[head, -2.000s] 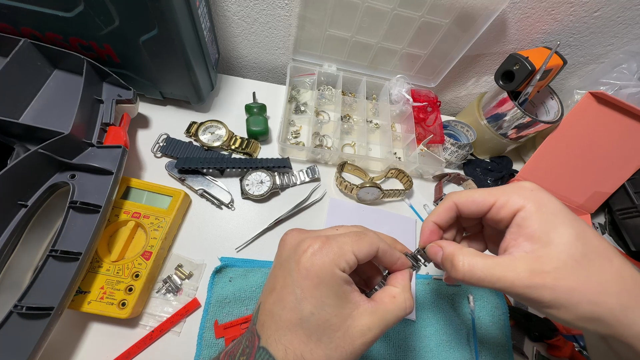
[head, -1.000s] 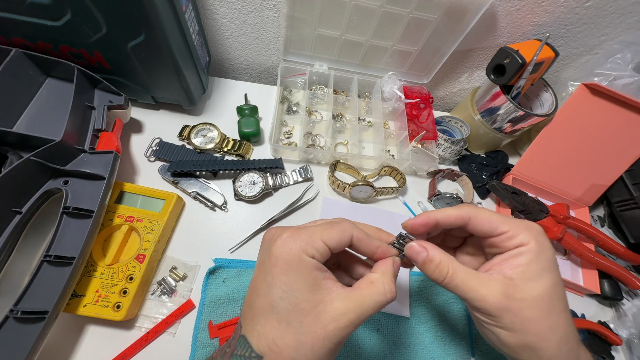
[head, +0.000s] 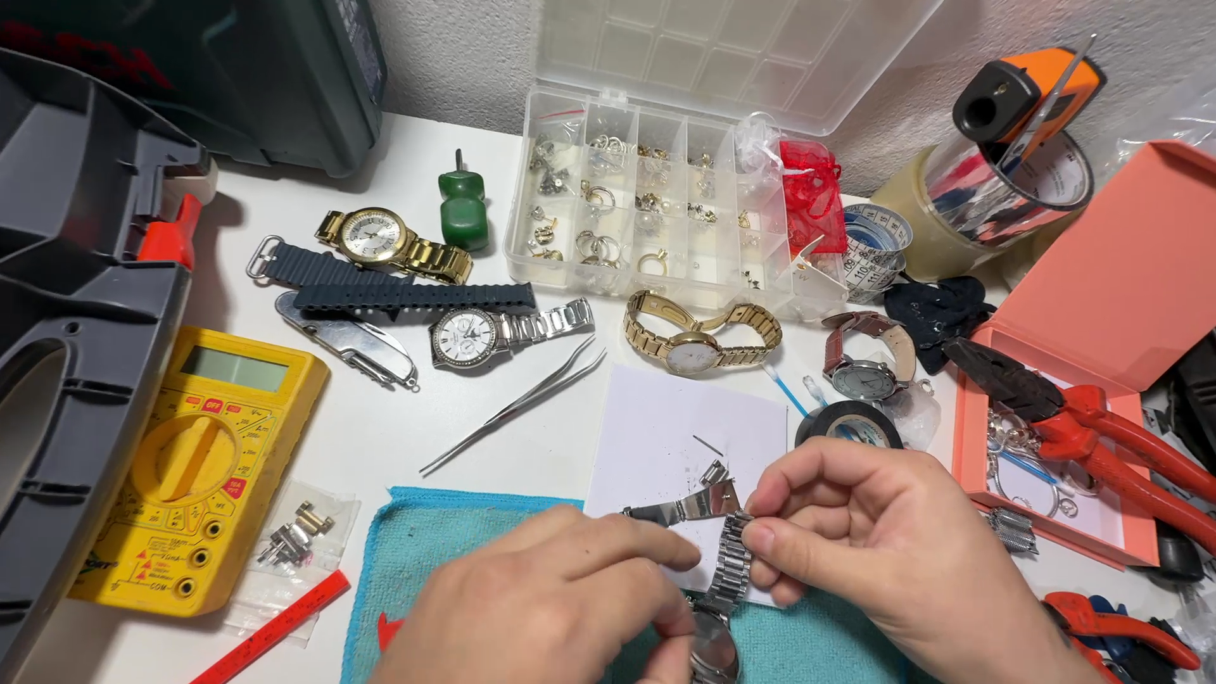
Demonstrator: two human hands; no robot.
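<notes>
My right hand (head: pixel 855 541) pinches the upper end of a steel link bracelet between thumb and forefinger. The bracelet (head: pixel 730 560) runs down to a steel watch case (head: pixel 712 646), face not visible. My left hand (head: pixel 560 598) is beside the case, its forefinger stretched over the cloth's edge; its lower fingers partly cover the case, and whether they grip it is unclear. On the white paper (head: pixel 684 418) lie a steel folding clasp (head: pixel 684 505), a few loose links (head: pixel 712 473) and a thin pin (head: pixel 708 446). Steel tweezers (head: pixel 518 408) rest left of the paper.
A turquoise cloth (head: pixel 456 532) lies under my hands. Behind are several watches, including a gold-coloured one (head: pixel 703 351), and a clear compartment box (head: pixel 570 275) of jewellery. A yellow multimeter (head: pixel 228 456) is at left; red-handled pliers (head: pixel 1092 418) lie across a coral box (head: pixel 1054 532) at right.
My hands, which were close together over a small metal piece, have moved apart. The watch case, bracelet, clasp and loose links now show between and behind them. The view has shifted somewhat.
</notes>
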